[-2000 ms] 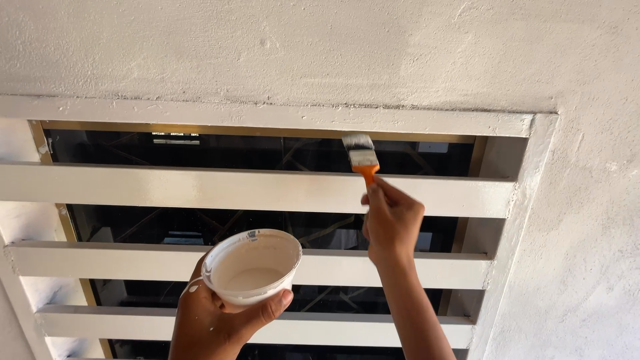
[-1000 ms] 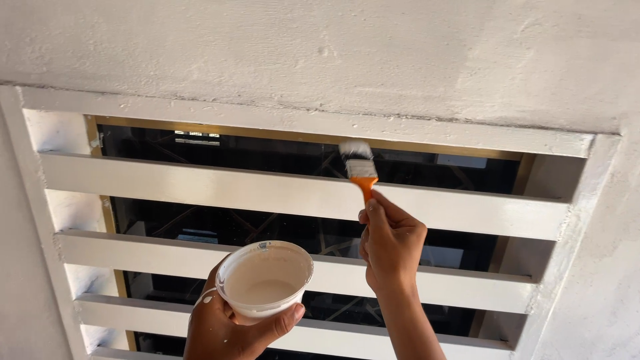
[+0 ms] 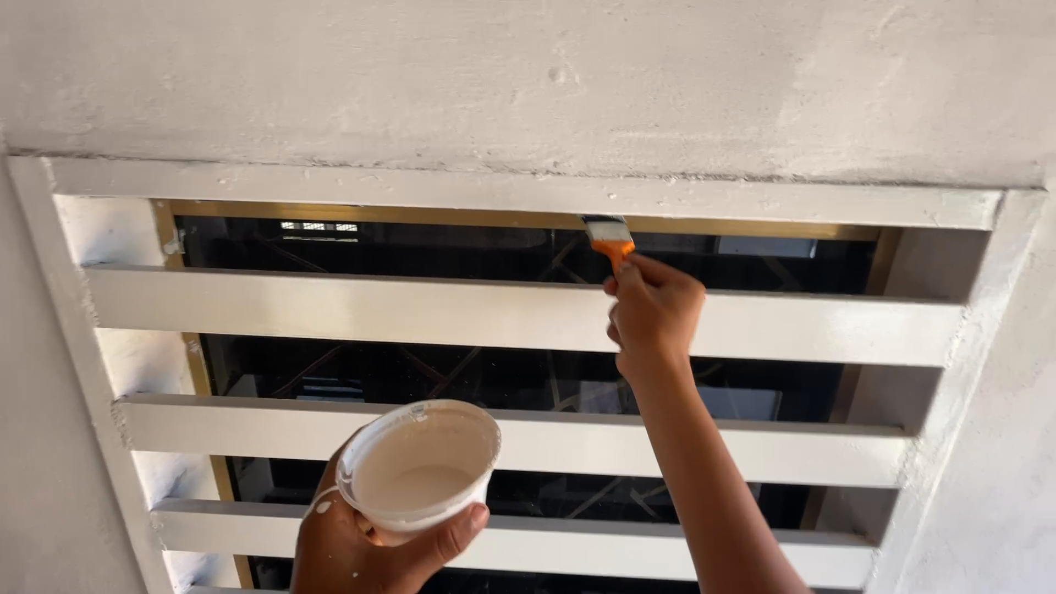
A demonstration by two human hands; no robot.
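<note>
My left hand (image 3: 371, 536) grips a white plastic tub (image 3: 419, 466) from below; pale paint lies inside it, and white paint spots mark the hand. My right hand (image 3: 656, 309) holds a paintbrush (image 3: 612, 239) by its orange handle, bristles pointing up. The bristle tips are at the lower edge of the white top frame member (image 3: 528, 188), partly hidden behind or against it; whether they touch cannot be told. Just below the brush runs the uppermost white slat (image 3: 330, 305), with my right wrist in front of it.
Several white horizontal slats (image 3: 272, 425) cross a dark glass window (image 3: 487, 379) with a gold-coloured frame (image 3: 396, 216). A white side post (image 3: 961, 346) stands at the right, another (image 3: 91, 371) at the left. Rough pale wall (image 3: 528, 82) surrounds the opening.
The brush has moved from in front of the window's top gap up to the underside of the top frame member. The tub stays in my left hand. The view has shifted.
</note>
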